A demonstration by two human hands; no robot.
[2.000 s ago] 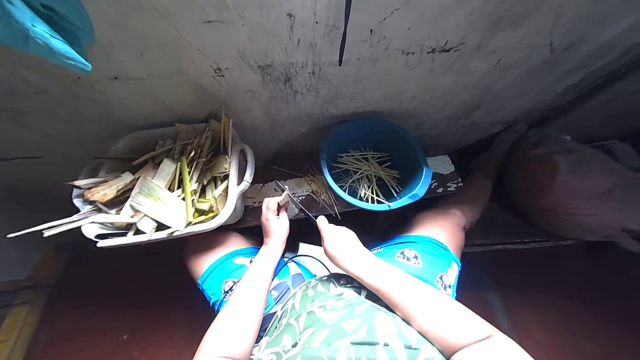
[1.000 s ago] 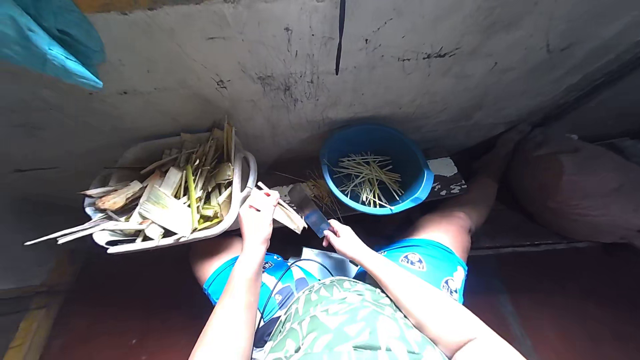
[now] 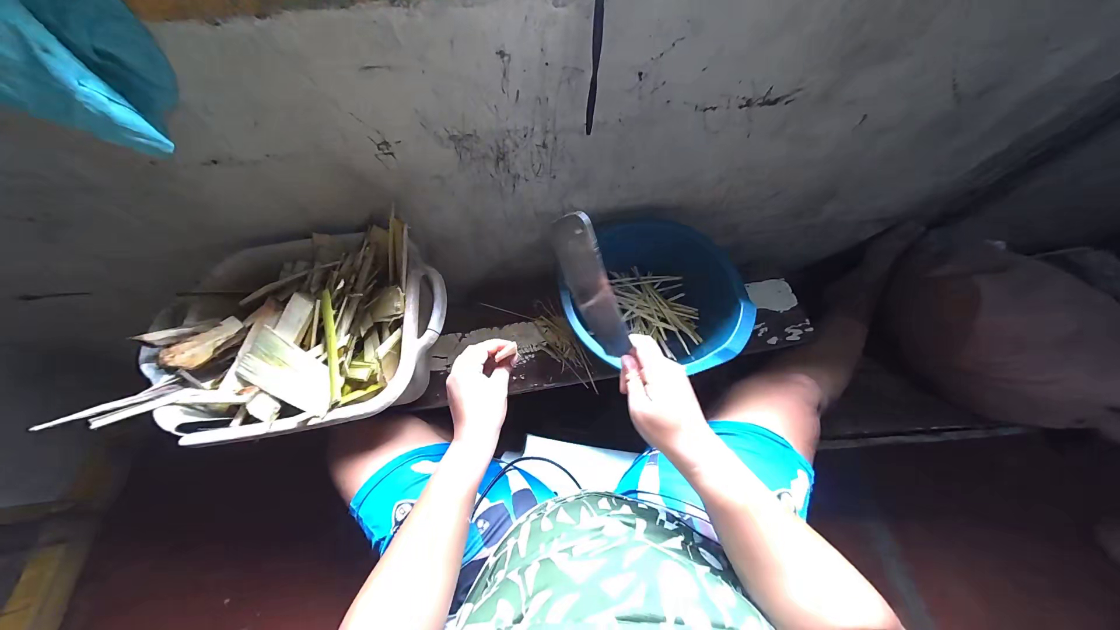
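Note:
My right hand (image 3: 658, 389) grips the handle of a wide-bladed knife (image 3: 588, 278), its blade raised and pointing away over the left rim of a blue plastic basin (image 3: 719, 348). Thin pale plant strips (image 3: 662, 306) lie inside the basin. My left hand (image 3: 481, 381) is between the two containers with its fingertips curled; whether a small piece is pinched there, I cannot tell. A white plastic basket (image 3: 418, 374) on the left holds split stalks and flat sheath pieces (image 3: 293, 359). More thin strips (image 3: 564, 343) lie on the bench near my left hand.
A worn wooden bench (image 3: 534, 378) carries both containers against a stained wall (image 3: 490, 149). A turquoise plastic bag (image 3: 96, 83) hangs at the upper left. A large rounded bundle (image 3: 1006, 332) is at the right. A dark strap (image 3: 596, 70) hangs down the wall.
The knife blade has swung up from between my hands to over the basin's rim. The pale piece in my left hand one second ago no longer shows there.

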